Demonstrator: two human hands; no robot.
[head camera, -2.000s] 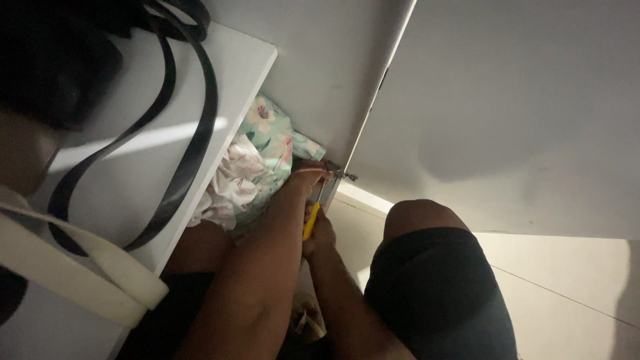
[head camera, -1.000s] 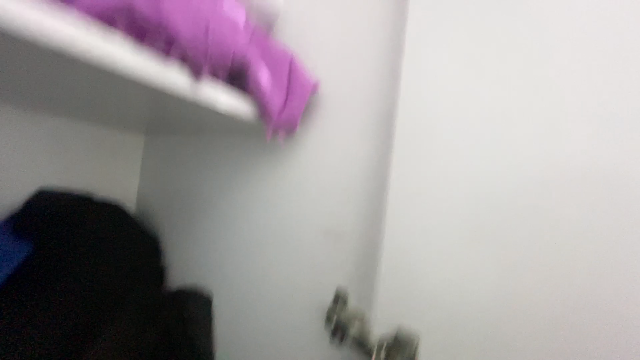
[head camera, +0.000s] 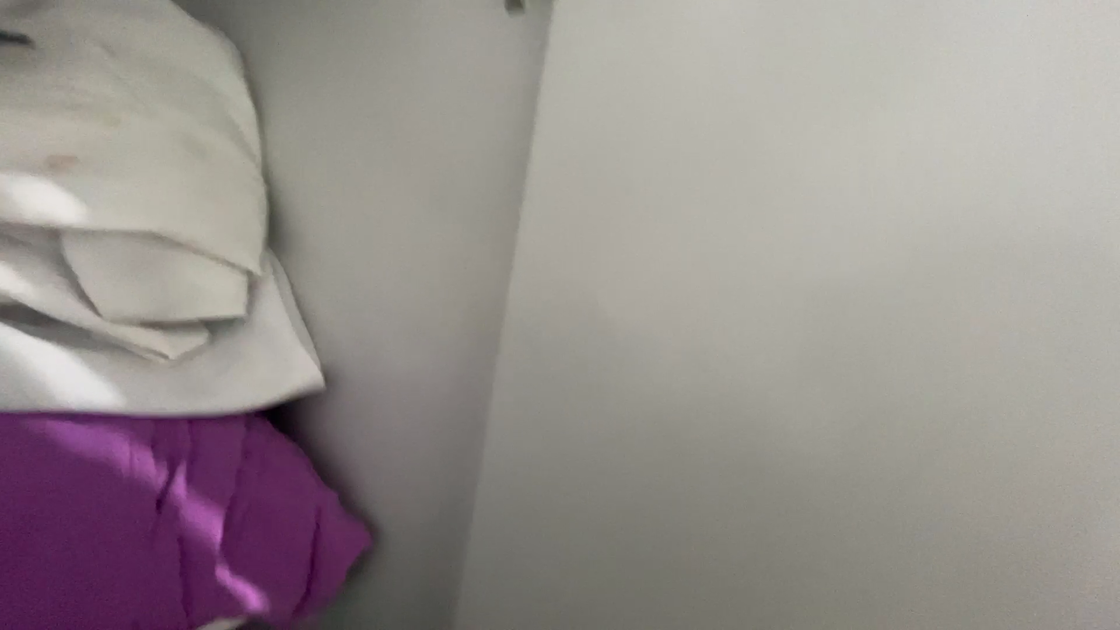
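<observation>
Neither my left hand nor my right hand shows in the head view, so what they hold or touch is hidden. Folded off-white cloth (head camera: 131, 157) lies in a pile at the upper left. Directly below it is purple cloth (head camera: 175, 525), creased, with its pointed end toward the cabinet's side panel (head camera: 394, 262). A pale door panel (head camera: 787, 315) fills the right half of the view and meets the side panel along a slanting line.
A small piece of metal hardware, probably part of a hinge (head camera: 516, 5), shows at the top edge near the line between the two panels. A small dark thing (head camera: 16, 38) lies on the off-white cloth.
The view has swung up from the low part of the cabinet to its upper part. My hands, seen at a yellow-handled tool two seconds ago, have left the view.
</observation>
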